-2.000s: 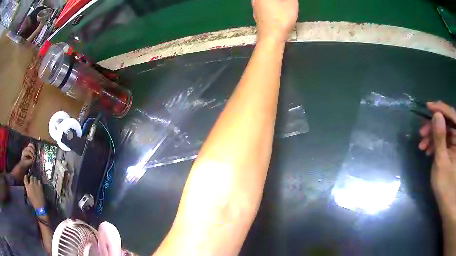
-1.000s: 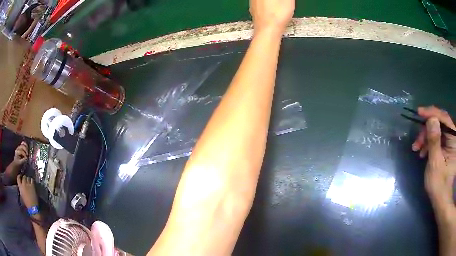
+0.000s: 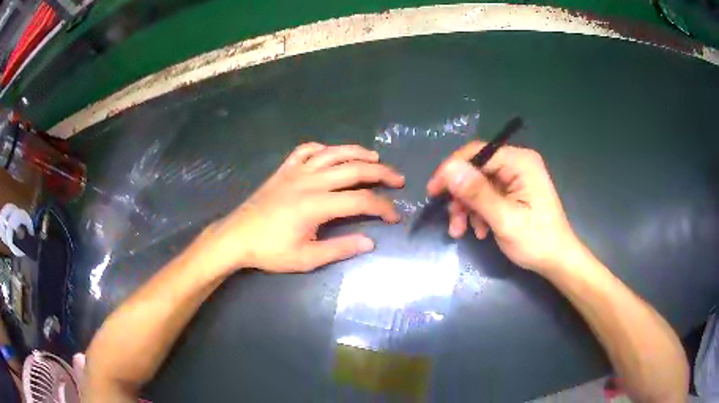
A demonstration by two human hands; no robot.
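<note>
A clear plastic sheet [image 3: 394, 295] lies on the dark green mat, with whitish marks at its far end and strong glare lower down. An amber piece [image 3: 381, 373] lies at its near end. My left hand [image 3: 335, 206] is spread palm down at the sheet's left side, fingers apart, holding nothing visible. My right hand [image 3: 512, 201] holds black tweezers [image 3: 497, 143] like a pen, with the tip pointing down to the sheet between the hands. The tip is blurred, and I cannot tell whether it grips anything.
The conveyor belt [image 3: 236, 24] runs behind a pale worn edge [image 3: 315, 39]. A creased clear film [image 3: 185, 177] lies at left. A bottle [image 3: 55, 169], white rolls [image 3: 14, 228] and a pink fan [image 3: 49, 378] stand at the far left. A red item [image 3: 31, 43] shows top left.
My left hand has come back from the belt to the mat beside the sheet. My right hand and tweezers have moved over the sheet. The view has shifted right, and the amber piece now shows.
</note>
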